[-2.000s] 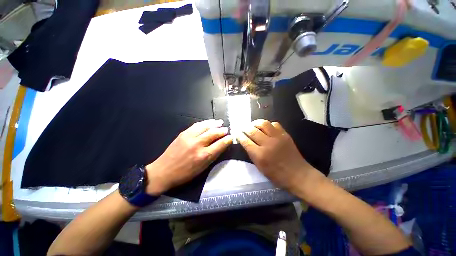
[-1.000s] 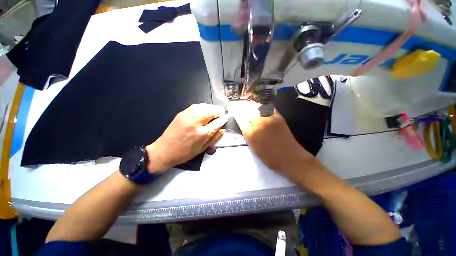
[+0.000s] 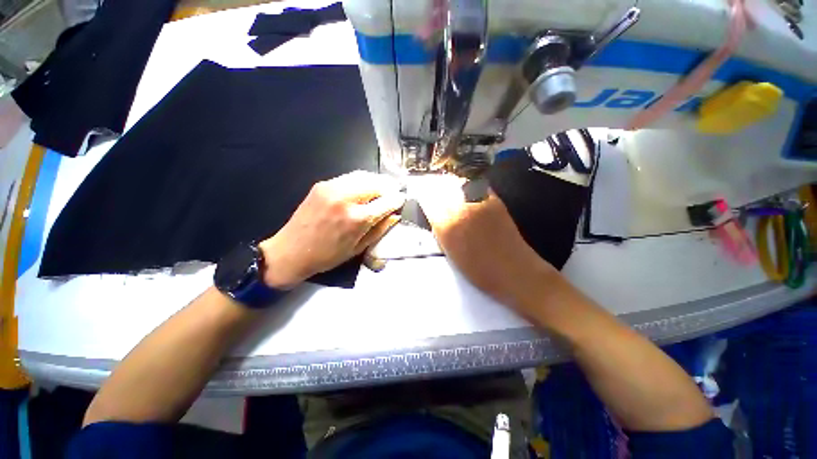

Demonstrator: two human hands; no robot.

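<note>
A large black garment panel [image 3: 224,152] lies flat on the white table, left of and under the white sewing machine [image 3: 376,54], and shows again right of the needle. My left hand [image 3: 345,220] presses on the cloth just left of the presser foot [image 3: 421,160], its fingertips bunched at the cloth edge. My right hand [image 3: 461,220] is at the foot's front right, its fingertips washed out by the lamp. A small dark piece shows at the right hand's knuckles. What lies under the fingertips is hidden or overexposed.
Small black strips [image 3: 291,27] lie behind the panel. More black cloth [image 3: 98,72] lies at the far left. Black-handled scissors [image 3: 573,152] lie under the machine arm. Coloured rings [image 3: 784,242] and a pink item [image 3: 735,235] are at the right. A measuring scale [image 3: 385,366] edges the table.
The panel has moved away from me toward the back of the table. Both hands have moved forward to the presser foot, and the white strip seen between them earlier is no longer distinct.
</note>
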